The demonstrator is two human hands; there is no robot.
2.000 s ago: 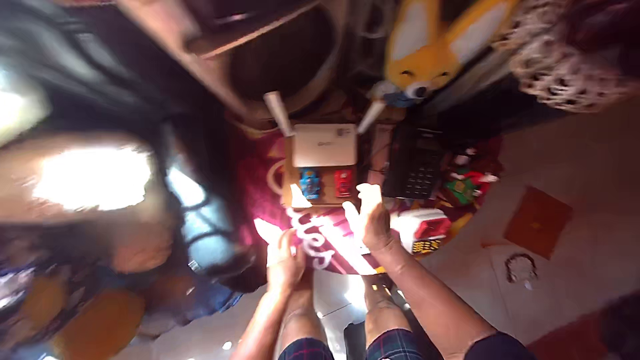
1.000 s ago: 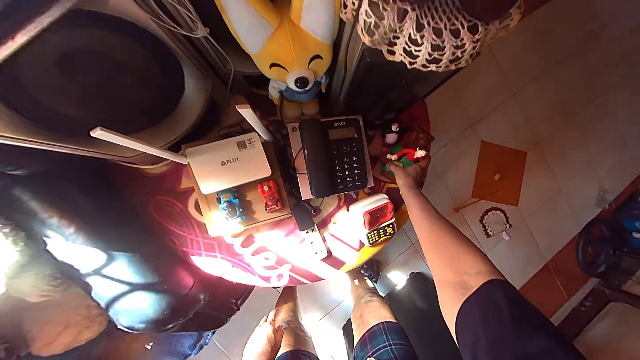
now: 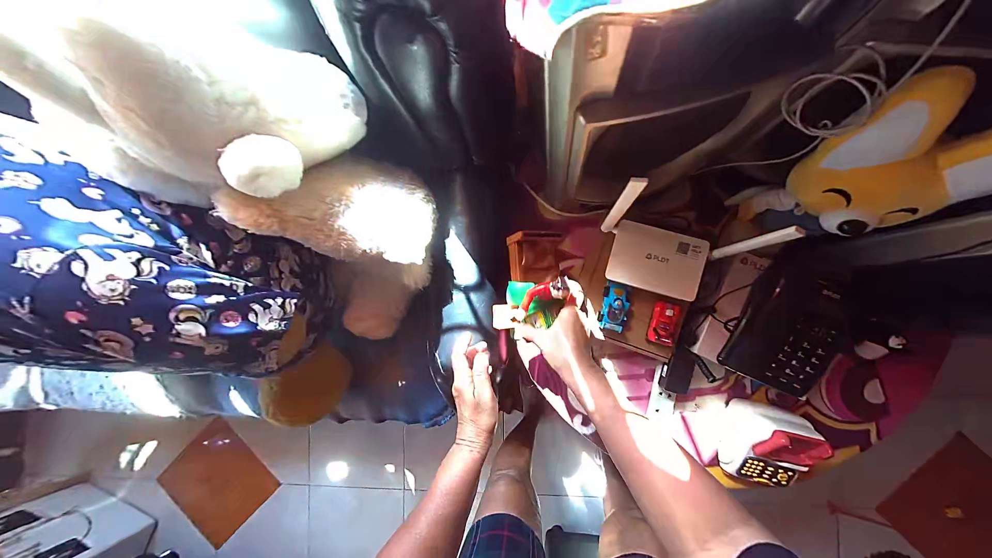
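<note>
My right hand (image 3: 559, 341) holds a small red and green figurine (image 3: 542, 304) over the left edge of the round table, left of the router. My left hand (image 3: 474, 384) is raised in front of the black seat, palm turned inward, its fingers apart and holding nothing. To the right of the figurine, a blue toy car (image 3: 614, 307) and a red toy car (image 3: 664, 322) rest on a brown box below a white router (image 3: 657, 260). A small brown object (image 3: 533, 256) stands behind the figurine.
A black desk phone (image 3: 787, 329) lies on the right of the table, near a red and white toy (image 3: 775, 442). A yellow plush toy (image 3: 868, 182) sits behind it. An old television (image 3: 659, 116) stands at the back; pale plush toys (image 3: 325, 209) lie on the left.
My right hand has moved from the table's right side to its left side with the figurine, which lay near the phone earlier. My left hand has come into view. The view has swung left.
</note>
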